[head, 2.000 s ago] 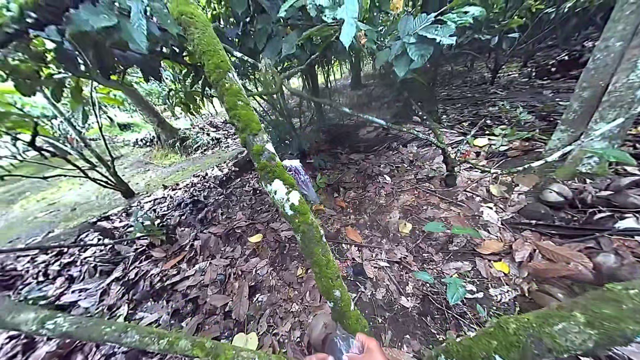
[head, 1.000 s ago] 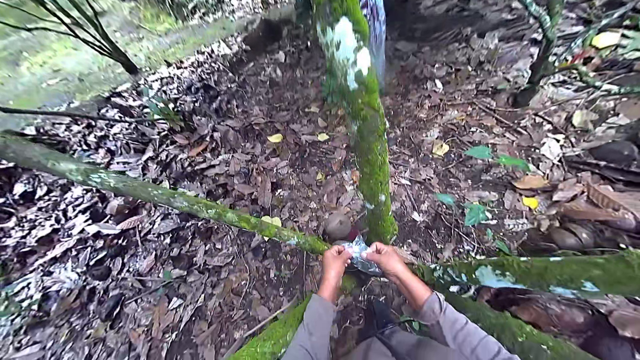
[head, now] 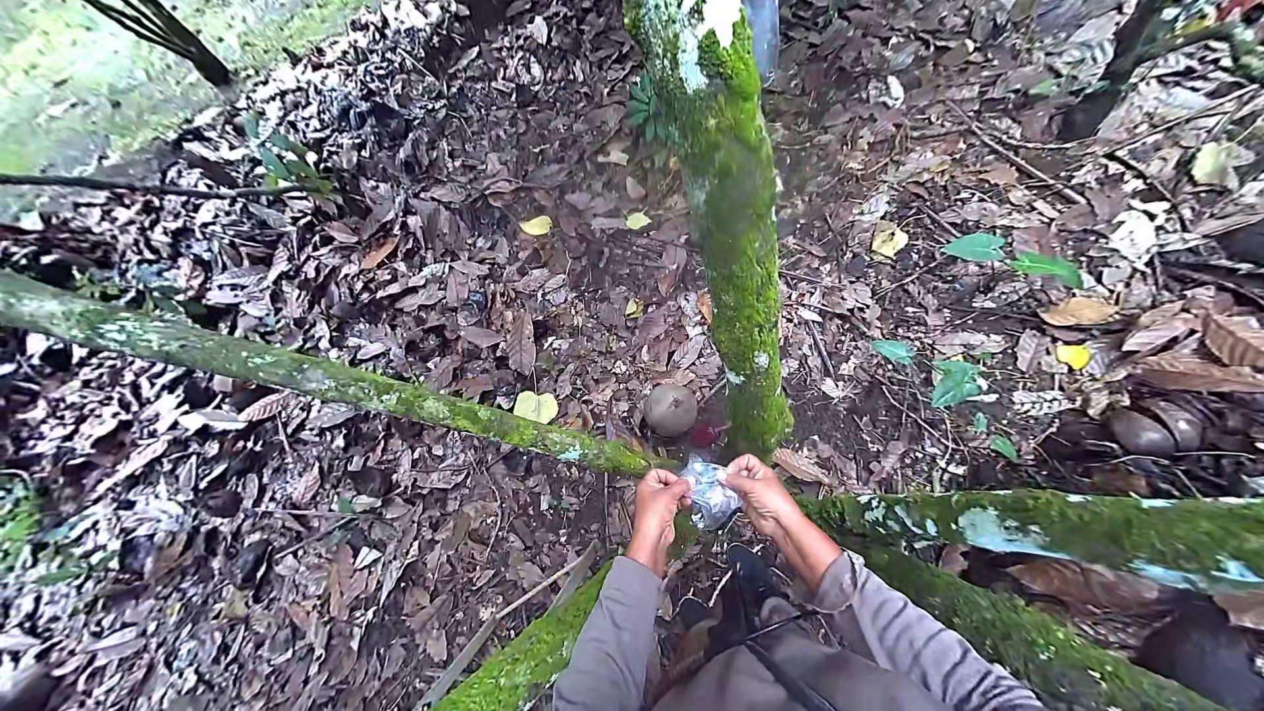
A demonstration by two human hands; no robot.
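Observation:
A crumpled clear plastic bag [head: 710, 493] is stretched between my two hands at the lower middle of the view. My left hand [head: 660, 504] pinches its left edge between thumb and fingers. On the opposite edge, the fingers of my right hand [head: 762, 494] grip it in the same way. Just beyond the bag stands the mossy foot of a tree stem [head: 741, 267]. A round brown husk or fruit [head: 671, 410] lies on the leaf litter left of that stem, with a small dark red thing [head: 703, 434] beside it.
A mossy branch [head: 326, 378] runs to the left, and a thicker mossy limb [head: 1047, 533] to the right. Brown dry husks [head: 1153, 428] lie at the right. Part of a clear plastic thing [head: 763, 35] shows behind the stem's upper part. My boot [head: 752, 578] is below my hands.
The view has tilted down strongly. Both hands, at first barely in view at the bottom edge, now show fully with the forearms. The plastic stays between them.

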